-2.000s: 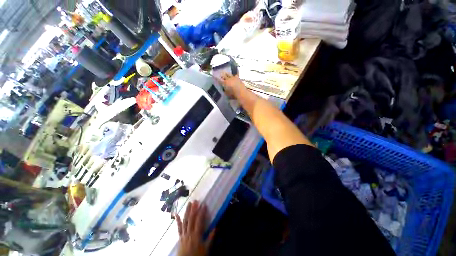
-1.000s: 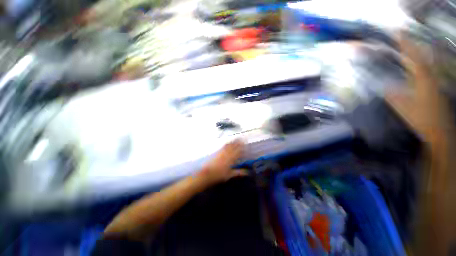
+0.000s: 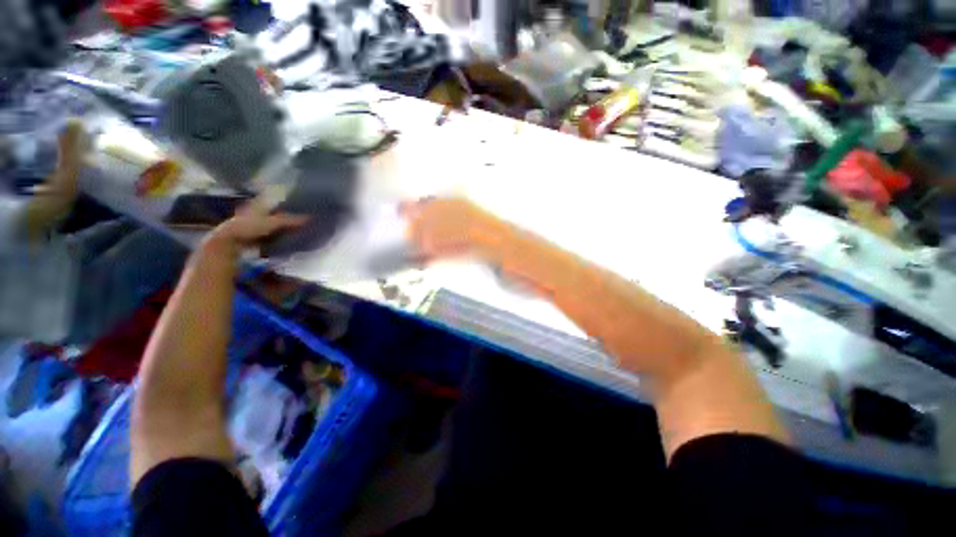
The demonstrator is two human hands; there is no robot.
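Observation:
My left hand [image 3: 255, 222] is at the left part of the white sewing table [image 3: 493, 168], its fingers on a dark grey cut piece [image 3: 323, 197] that is blurred and seems held at its near edge. My right hand [image 3: 449, 229] is to its right, low over the table, blurred, fingers pointing left. A small grey blurred patch [image 3: 393, 255] lies below its fingertips; whether the hand holds it cannot be told. A grey stack of pieces [image 3: 222, 117] stands behind my left hand.
The sewing machine head [image 3: 839, 283] is at the right, with its needle area [image 3: 750, 304] at its left end. A blue crate [image 3: 356, 404] with scraps is below the left table edge. Another person's hand [image 3: 65, 173] shows at far left. Tools and cloth line the table's back.
The view has swung left, from the machine to the table's left part. My right hand has left the machine's right end, and both hands are now over the left part of the table.

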